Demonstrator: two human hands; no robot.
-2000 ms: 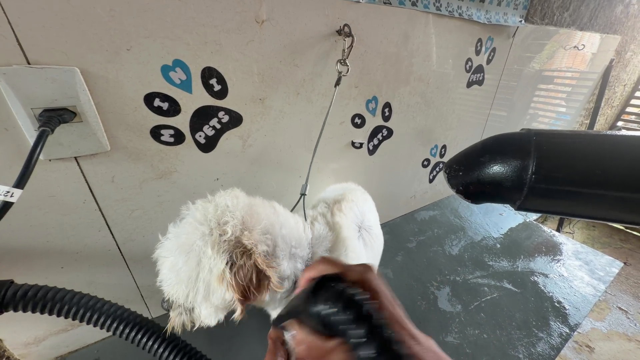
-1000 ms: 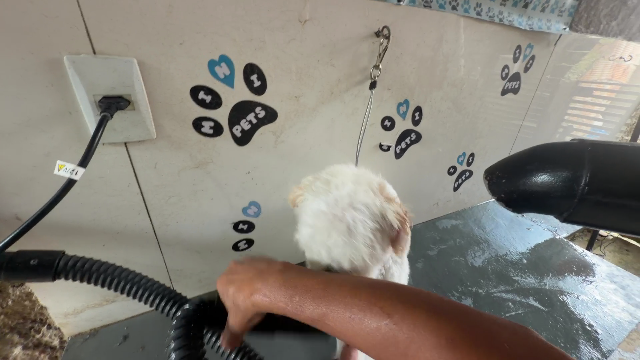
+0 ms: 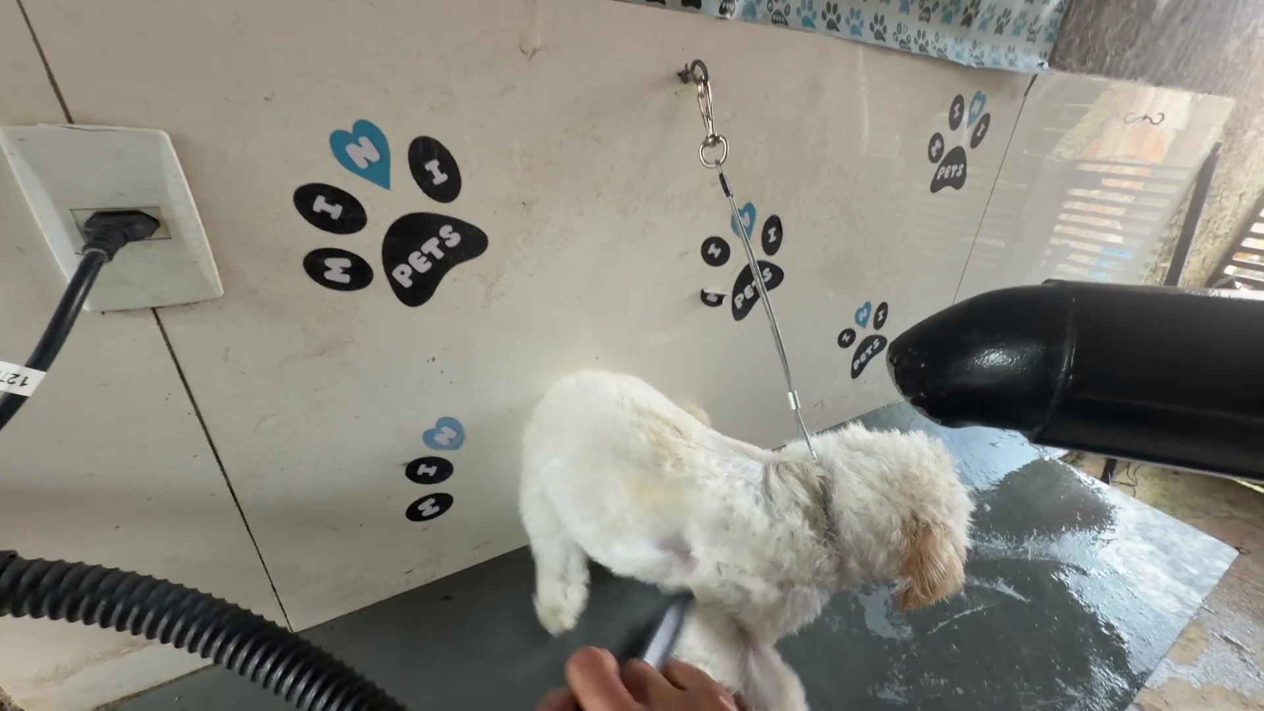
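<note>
A small white dog [image 3: 652,484] with a tan ear stands on the dark wet table [image 3: 444,632], its head to the right. A thin cable leash [image 3: 775,331] runs from its neck up to a metal clip [image 3: 704,104] on the wall. At the bottom centre my right hand [image 3: 642,686] grips what looks like a dryer nozzle [image 3: 667,632], blurred, beside the dog's belly and front legs. Much of that hand is cut off by the frame. A ribbed black hose [image 3: 188,627] curves in from the left; where it ends is out of view. My left hand is not seen.
A large black cylindrical nozzle [image 3: 1066,365] juts in from the right, above the table. On the left wall a black cord [image 3: 64,306] is plugged into a white outlet [image 3: 178,217]. Paw-print decals mark the wall panel [image 3: 573,247]. The table's right edge borders rough ground [image 3: 1205,622].
Two seconds ago the dog's head was toward the left; now it is at the right. The arm that reached left across the dog to the hose one second ago has drawn back to the bottom centre.
</note>
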